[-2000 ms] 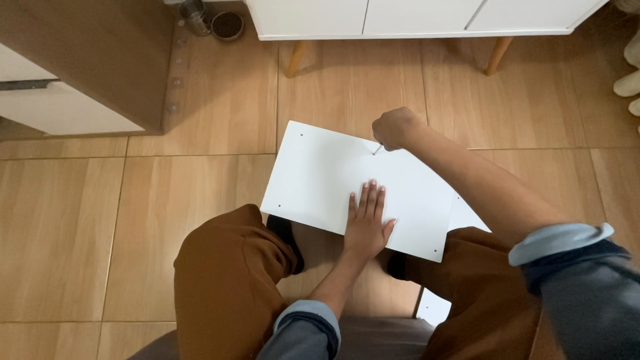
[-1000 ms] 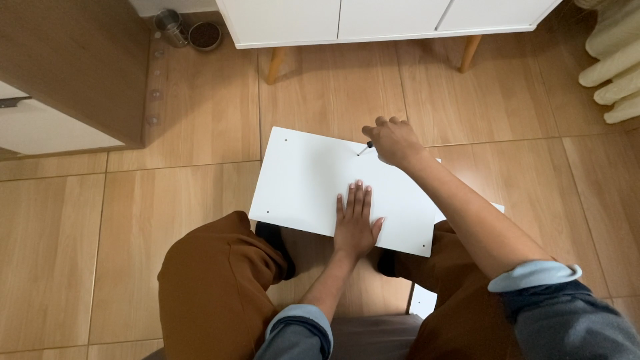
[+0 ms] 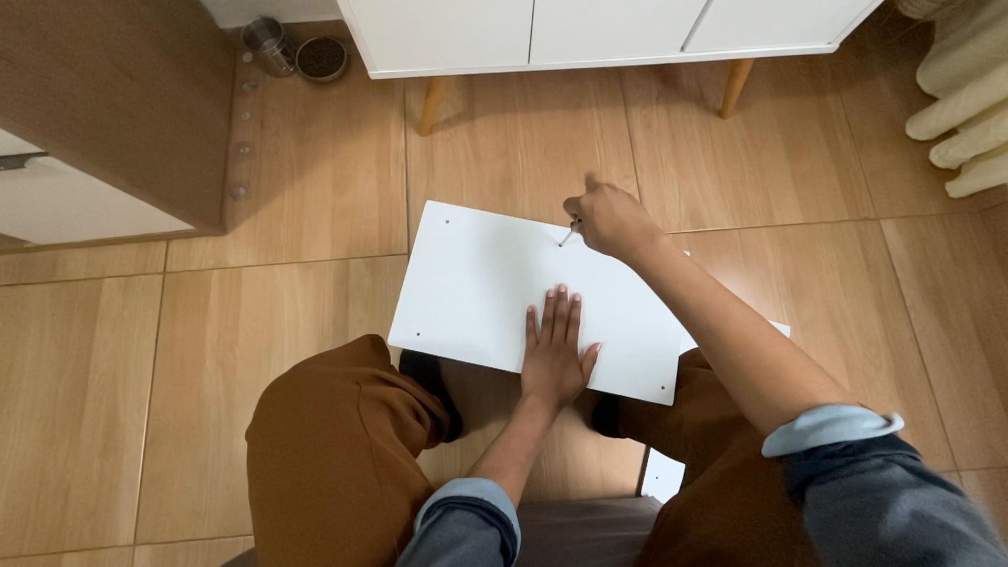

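Observation:
A white rectangular panel (image 3: pixel 488 283) with small holes near its corners lies in front of my knees. My left hand (image 3: pixel 557 350) rests on it, palm down with the fingers apart, near the edge closest to me. My right hand (image 3: pixel 610 216) is closed around a screwdriver (image 3: pixel 568 235), whose handle is mostly hidden in my fist. The thin shaft slants down, its tip at a dark spot near the panel's far edge. Parts of another white piece (image 3: pixel 776 327) show beyond the panel's right side, beneath my right forearm.
A white cabinet (image 3: pixel 606 35) on wooden legs stands ahead. At the upper left are a brown cabinet (image 3: pixel 118 102), a glass container (image 3: pixel 268 47) and a round bowl (image 3: pixel 321 59). A cream curtain (image 3: pixel 965 118) hangs at right. Another white piece (image 3: pixel 663 476) lies by my right leg.
My right hand has changed its pose around the screwdriver, while the tip stays near the panel's far edge. My left hand remains flat on the panel.

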